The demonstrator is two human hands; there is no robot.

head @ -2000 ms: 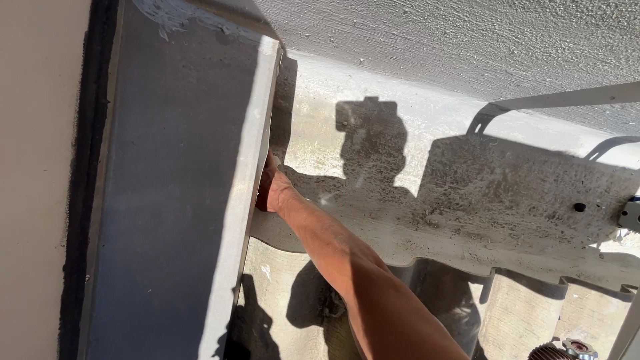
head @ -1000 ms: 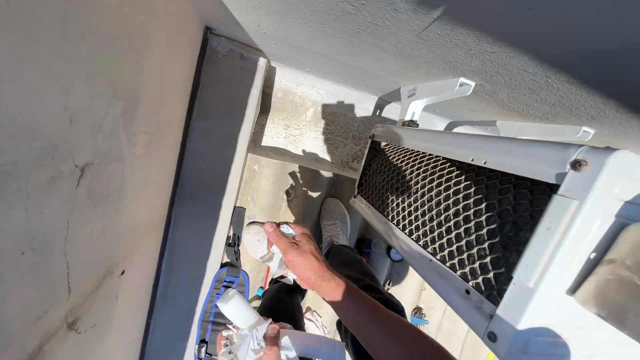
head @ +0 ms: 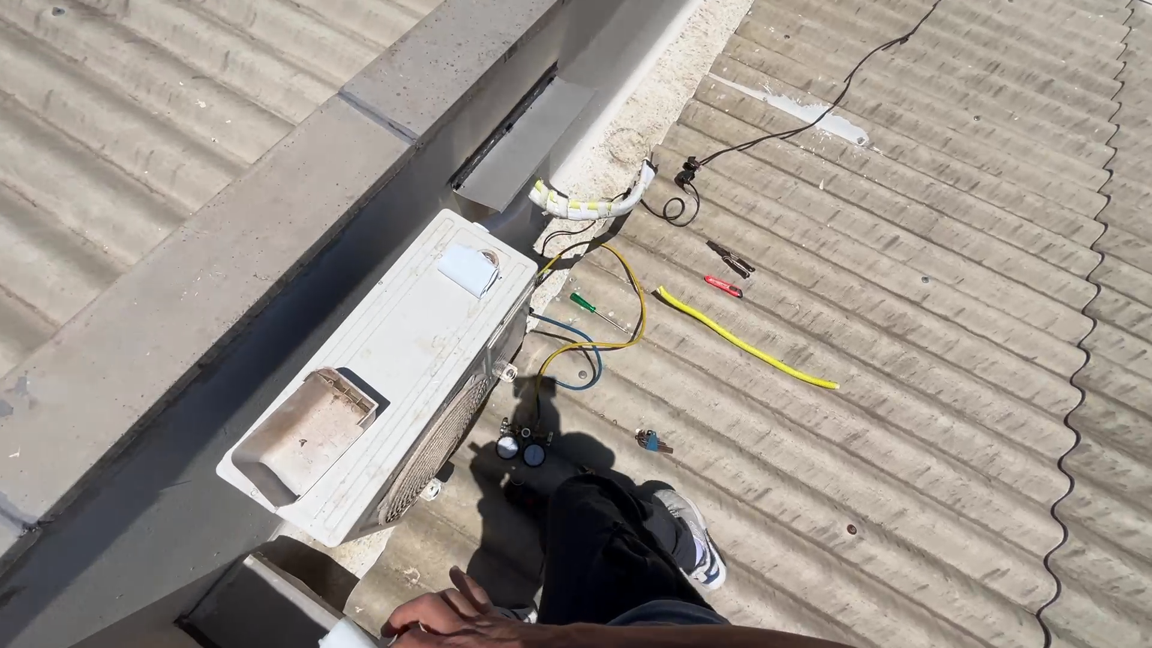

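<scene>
Low in the head view, my right hand (head: 436, 619) reaches in from the right, fingers partly curled, beside a white object (head: 346, 635) cut off by the bottom edge. Whether the hand grips it cannot be told. My left hand is out of view. Above the hand stands a white outdoor air-conditioner unit (head: 405, 360), with a dirty plastic cover (head: 310, 436) and a folded white paper or cloth (head: 468, 268) on top. A yellow hose (head: 641, 306) and a blue hose (head: 589, 373) curve beside the unit, near a gauge manifold (head: 522, 447).
On the corrugated roof (head: 900, 450) lie a green-handled screwdriver (head: 583, 302), pliers (head: 731, 259), a red utility knife (head: 723, 286), a yellow tube (head: 747, 346) and a black cable (head: 850, 81). A white-wrapped pipe bundle (head: 589, 209) curves by the wall (head: 270, 198). My shoe (head: 697, 540) is below.
The view has swung widely to the air-conditioner unit and roof. My left hand, seen with white material one second ago, has left the view; my right hand now shows at the bottom edge.
</scene>
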